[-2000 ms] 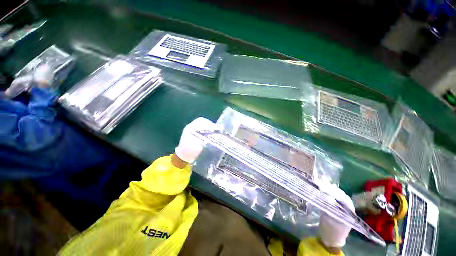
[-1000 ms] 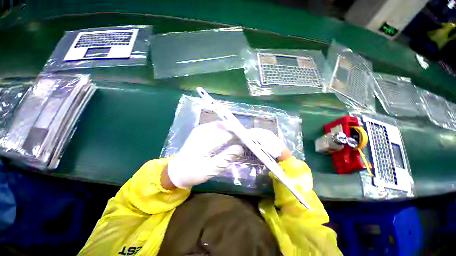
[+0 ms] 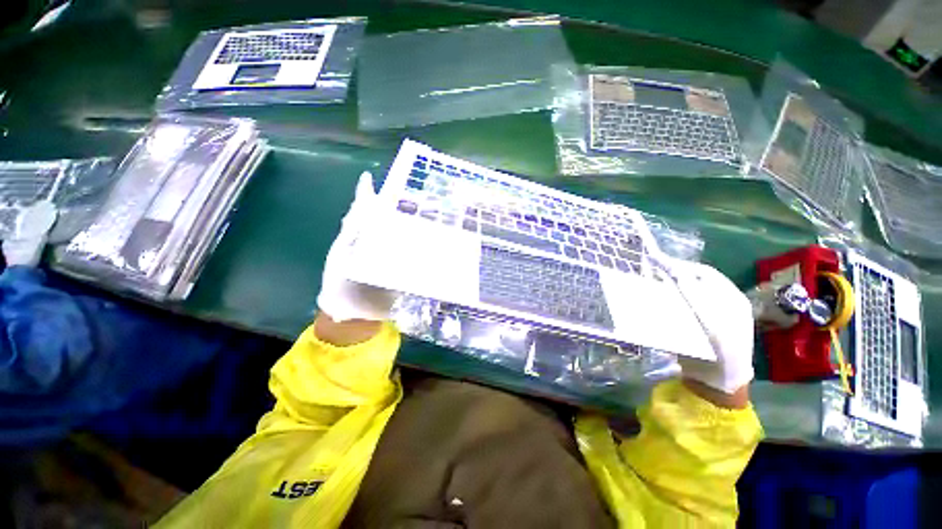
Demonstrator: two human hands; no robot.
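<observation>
My left hand (image 3: 353,271) in a white glove holds the left edge of a bare silver laptop top case (image 3: 434,256). My right hand (image 3: 721,322), also gloved in white, holds its right edge. The top case is raised above the bench, its face towards me, with open key holes and a touchpad opening. Below and behind it lies a bagged top case (image 3: 547,354) on the green bench, mostly hidden by the held panel.
A stack of bagged top cases (image 3: 155,222) lies at left beside a neighbouring worker's gloved hand (image 3: 28,229). A red holder (image 3: 801,351) with yellow tape roll (image 3: 842,300) and a silver top case (image 3: 881,346) are at right. Bagged panels and a flat bag (image 3: 460,74) lie behind.
The held top case has turned from edge-on to face me. My hands have moved apart, from near its middle to its two side edges. The neighbour's hand has come into view at left.
</observation>
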